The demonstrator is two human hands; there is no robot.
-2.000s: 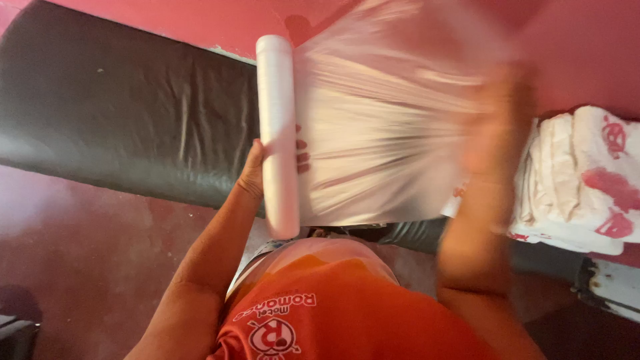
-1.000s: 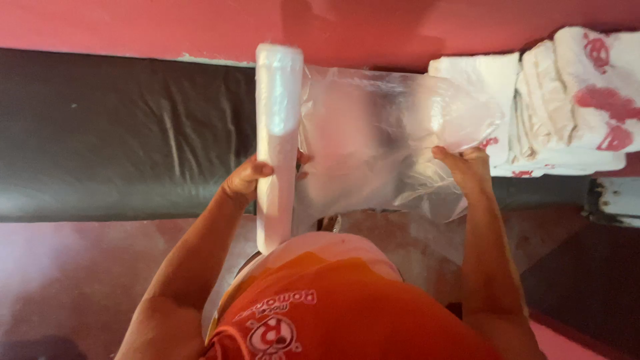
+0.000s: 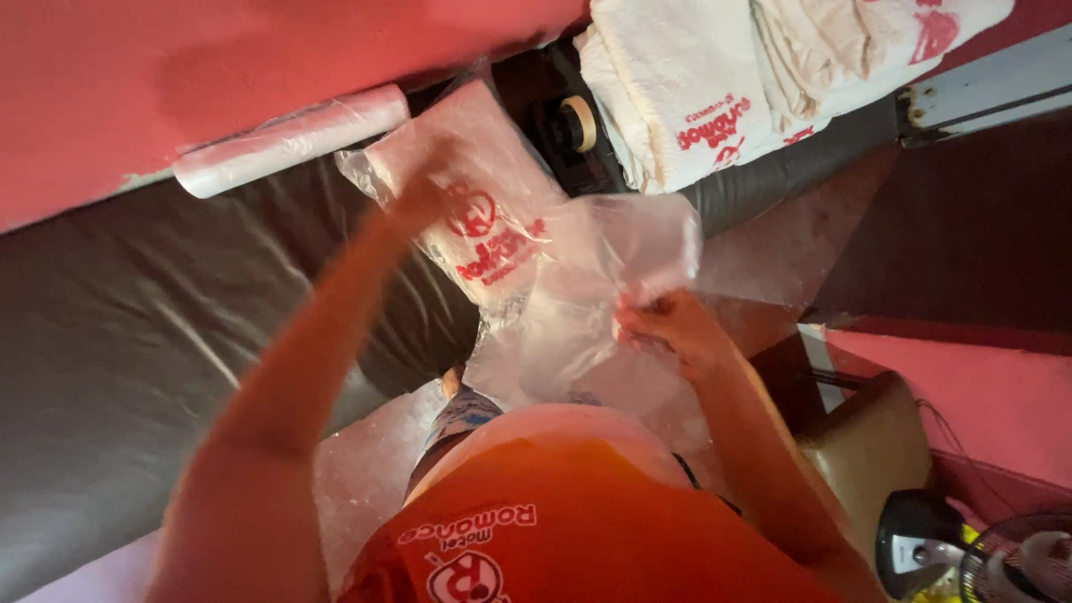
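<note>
My left hand (image 3: 427, 180), blurred, is over a folded white cloth (image 3: 511, 167) with red print that lies inside a clear plastic bag (image 3: 553, 335) on the dark padded bench. Whether its fingers grip anything cannot be told. With bent fingers my right hand (image 3: 666, 327) pinches the loose end of the plastic bag, right of the cloth. Against the wall, left of the cloth, rests a roll of clear plastic bags (image 3: 293, 138). A roll of tape (image 3: 578, 124) on a black dispenser stands between the bagged cloth and a stack of folded white cloths (image 3: 687, 84).
The black padded bench (image 3: 151, 335) runs along a red wall (image 3: 251, 59). At the right are a rusty white metal edge (image 3: 963, 100), a beige chair (image 3: 875, 435) and a fan (image 3: 1022, 557) at the lower right corner.
The plastic roll, held in my left hand earlier, now lies by the wall. A folded printed cloth is now in view inside the plastic. The view has shifted right.
</note>
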